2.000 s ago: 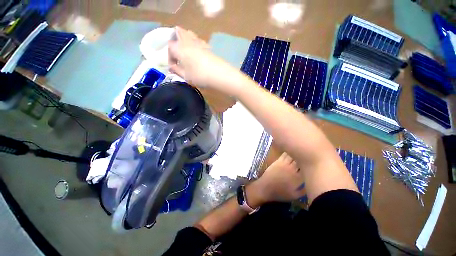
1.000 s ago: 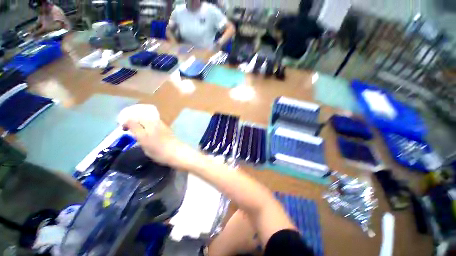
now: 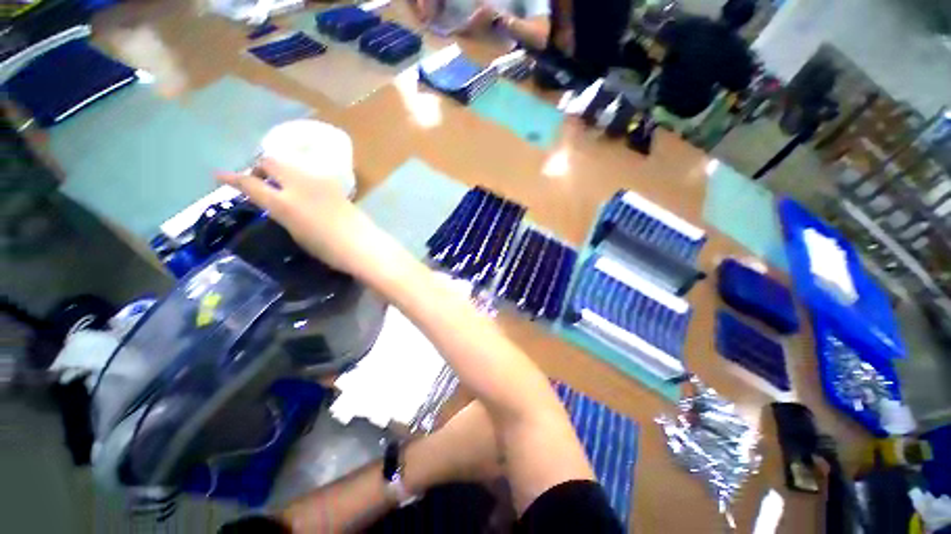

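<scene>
My right hand [image 3: 297, 209] reaches across to the left, over the near edge of the round white tub [image 3: 313, 151] and just behind the dark desk fan [image 3: 198, 355]. Its fingers point left; whether they pinch anything cannot be told. My left hand [image 3: 469, 443] lies low in front of me, partly hidden under my right forearm; its fingers cannot be seen. A blue cell panel with silvery lines [image 3: 610, 448] lies on the brown table [image 3: 667, 501], right of my forearm and partly covered by it. White strips [image 3: 381, 375] and long silver ribbon are left of the forearm.
Dark cell stacks [image 3: 474, 235] and white-edged blue strings on a green mat [image 3: 631, 365] stand beyond my forearm. A silver ribbon pile [image 3: 714, 438], a black holder [image 3: 795, 443] and a blue tray [image 3: 850, 292] are at right. People sit across the table.
The view has swung up and right, showing more of the far table. My right hand has shifted from the tub's right rim to its near left side. My left hand is now more hidden.
</scene>
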